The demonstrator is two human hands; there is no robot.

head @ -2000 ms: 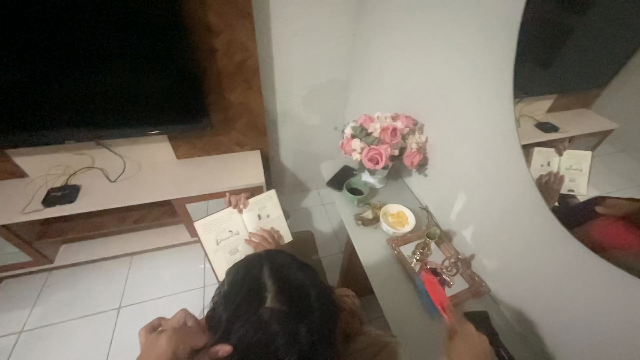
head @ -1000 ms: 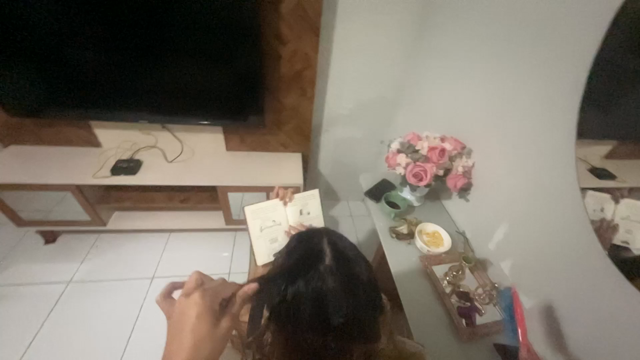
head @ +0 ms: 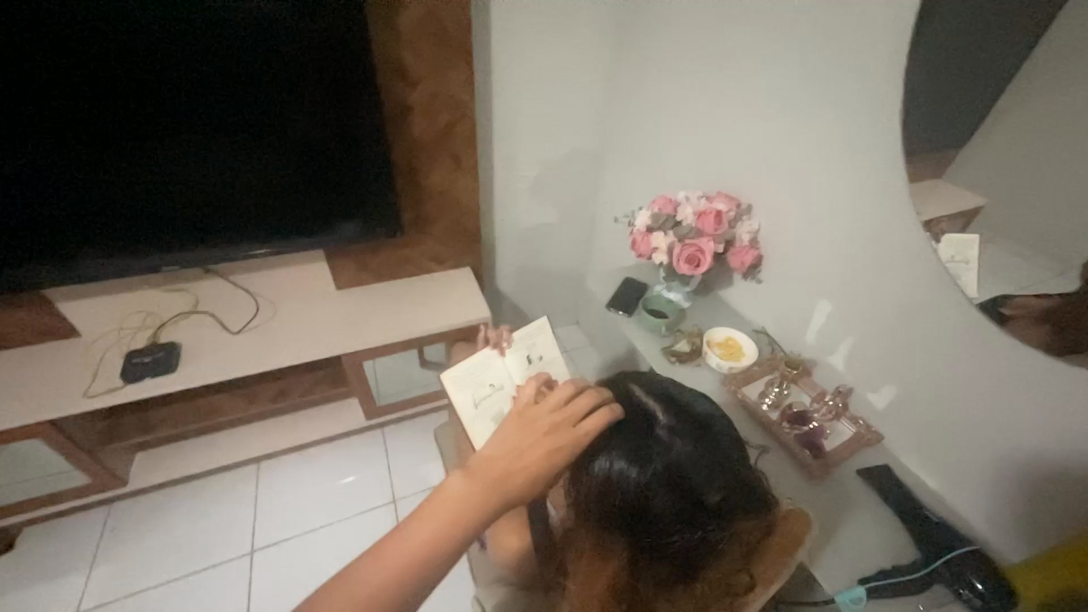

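Note:
My left hand (head: pixel 548 425) reaches in from the bottom, its bent fingers spread on the front left side of a seated person's dark hair (head: pixel 680 459). The hair shows a parting near the top. Nothing is visible in that hand, though the undersides of the fingers are hidden. My right hand is out of view. The seated person's hands hold an open book (head: pixel 480 395) with drawings, just beyond my left hand. A black hair dryer (head: pixel 943 544) with a light-blue cord or band lies at the lower right, on the narrow table.
On the glass-like table (head: pixel 816 510) stand a vase of pink flowers (head: pixel 693 234), a phone (head: pixel 627 296), a green cup (head: pixel 661 314), a white bowl (head: pixel 729 349) and a framed tray (head: pixel 803 416) of ornaments. A television (head: pixel 195 127) and low cabinet (head: pixel 408 306) are at left, a mirror (head: pixel 1003 170) at right.
My left hand has moved from beside the head, where its fingers were pinching hair, onto its front. My right hand, earlier near a red and blue object at the right, has left the view.

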